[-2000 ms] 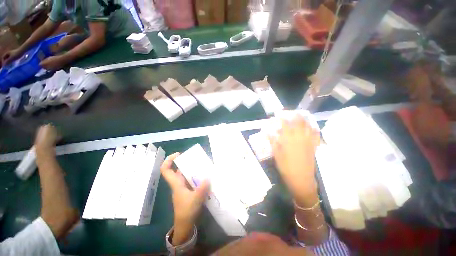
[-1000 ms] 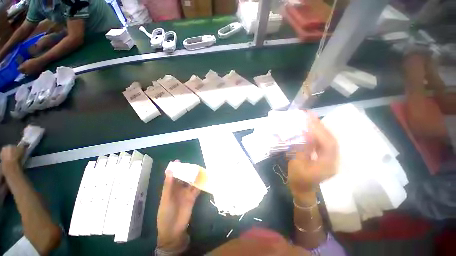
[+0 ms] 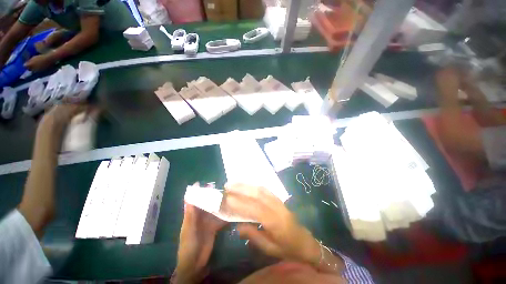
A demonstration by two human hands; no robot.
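A white retail box [image 3: 206, 201] is held in front of me with its near end raised. My left hand [image 3: 195, 236] grips it from below and the left. My right hand [image 3: 266, 216] lies on the box's right part, fingers bent and slightly blurred; whether it holds a leaflet is hidden. A long white stack [image 3: 249, 163] lies just behind my hands. The leaflet pile [image 3: 302, 145] is right of it, overexposed, with rubber bands [image 3: 317, 176] beside it. A tight row of closed white boxes [image 3: 123, 199] stands at left.
A large white carton stock [image 3: 385, 172] lies at right. Open cartons [image 3: 208, 100] lie on the far lane, with white coiled cables [image 3: 223, 45] beyond. A slanting metal post [image 3: 363, 52] stands right. A neighbour's arm [image 3: 41, 161] reaches in at left. Bagged products [image 3: 61, 83] lie far left.
My right hand has moved from the leaflet pile to the box in my left hand. The neighbour's arm at left has reached further forward onto the far lane.
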